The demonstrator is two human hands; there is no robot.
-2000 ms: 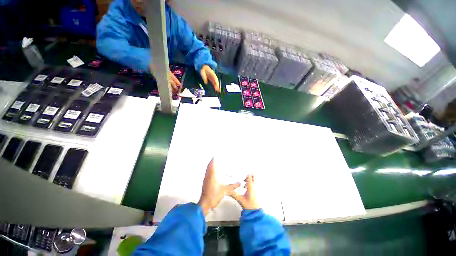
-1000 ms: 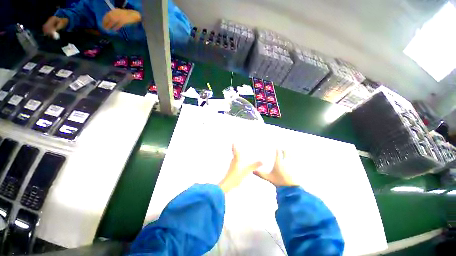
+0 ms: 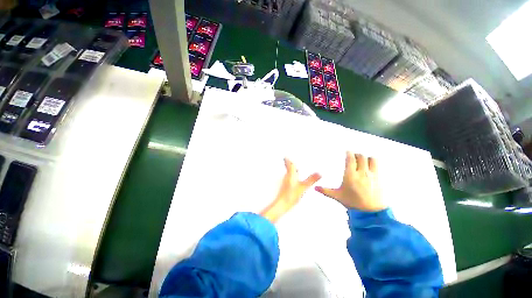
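My left hand [image 3: 290, 189] and my right hand [image 3: 360, 187] are over the middle of a large white board [image 3: 233, 198], thumbs towards each other. My left thumb and index finger are spread apart. My right hand lies flatter, with its thumb stretched out to the left and its fingers pointing forward. I see nothing held in either hand. The board is overexposed, so I cannot tell whether a thin white cloth lies under the hands.
A white post [image 3: 174, 49] stands at left behind the board. Label-side-up phones [image 3: 49, 106] lie in a tray at left. Pink-red parts [image 3: 324, 81], a silver-topped dispenser [image 3: 243, 71] and a clear round-edged item [image 3: 289, 103] lie behind. Stacked trays [image 3: 475, 139] stand at right.
The view has shifted. My right hand has moved right, away from my left, and lies flatter. The other person's hands, seen at the upper left before, are out of view.
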